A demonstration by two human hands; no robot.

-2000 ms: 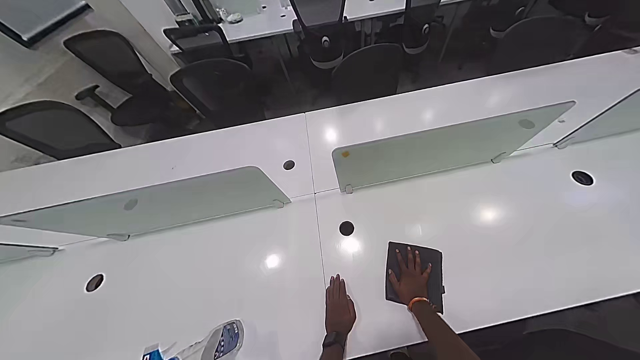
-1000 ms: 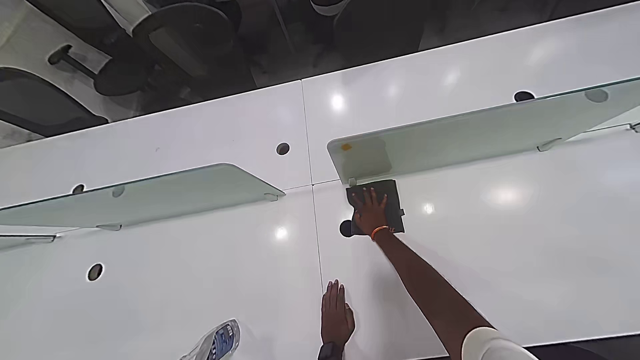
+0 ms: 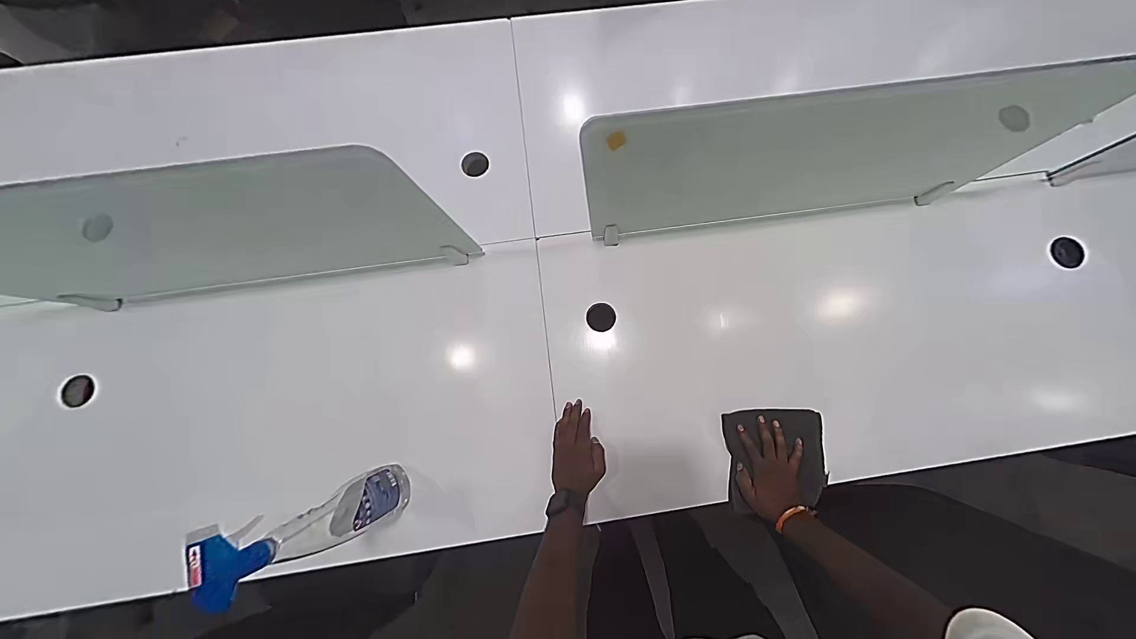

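Note:
My right hand [image 3: 772, 475] lies flat, fingers spread, on a folded dark grey cloth [image 3: 806, 432] at the near edge of the white desk [image 3: 674, 390]. An orange band circles that wrist. Palm down on the desktop, beside the seam between two panels, rests my left hand [image 3: 577, 454], with a dark watch on its wrist and nothing under the fingers that I can see. To its left a clear spray bottle [image 3: 342, 515] with a blue trigger head lies on its side, the head at the desk's near edge.
Two frosted glass dividers, one on the left [image 3: 266, 222] and one on the right [image 3: 799, 160], stand on clips across the desk. Round dark cable holes [image 3: 601, 317] pierce the top. Dark floor shows beyond the near edge.
My right hand and the cloth have come from beside the right divider and the middle cable hole back to the near edge. The left hand stays by the seam. The view has shifted.

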